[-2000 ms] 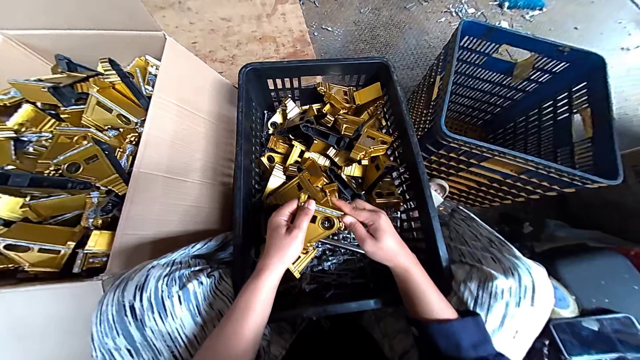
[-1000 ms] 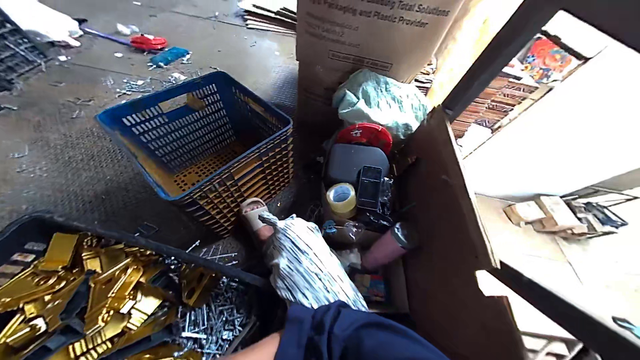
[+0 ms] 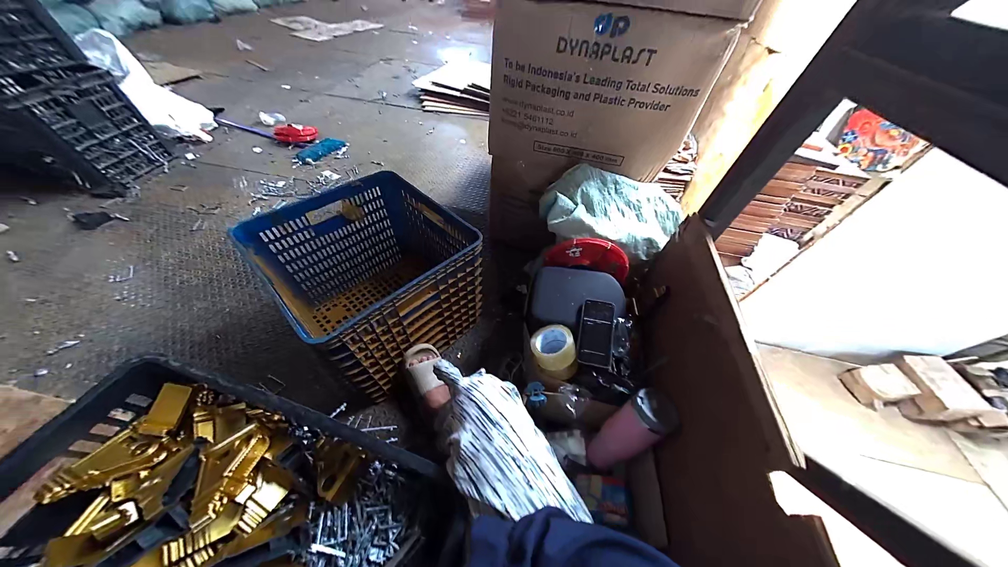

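Neither of my hands shows at this moment; only a dark blue sleeve [image 3: 563,542] appears at the bottom edge, over my leg in black-and-white patterned cloth [image 3: 504,445]. At the lower left is a black plastic crate [image 3: 315,417] holding gold-coloured parts [image 3: 228,465], some black pieces and a heap of loose silver metal pins or screws [image 3: 358,512]. Beyond it stands a blue plastic crate [image 3: 465,236] with nothing visible inside, its outer sides gold-stained. My sandalled foot [image 3: 425,374] is beside that crate's near corner.
At the right, a grey case [image 3: 555,291], a phone [image 3: 596,335], a tape roll [image 3: 554,350] and a pink tumbler [image 3: 630,429] lie along a brown board [image 3: 709,378]. Behind stands a large cardboard box [image 3: 598,87]. A red and teal brush [image 3: 319,150] and scattered scraps lie on the floor.
The view has swung far to the right. Two seconds ago both my hands held a gold-coloured part over the black crate; now they are out of sight.
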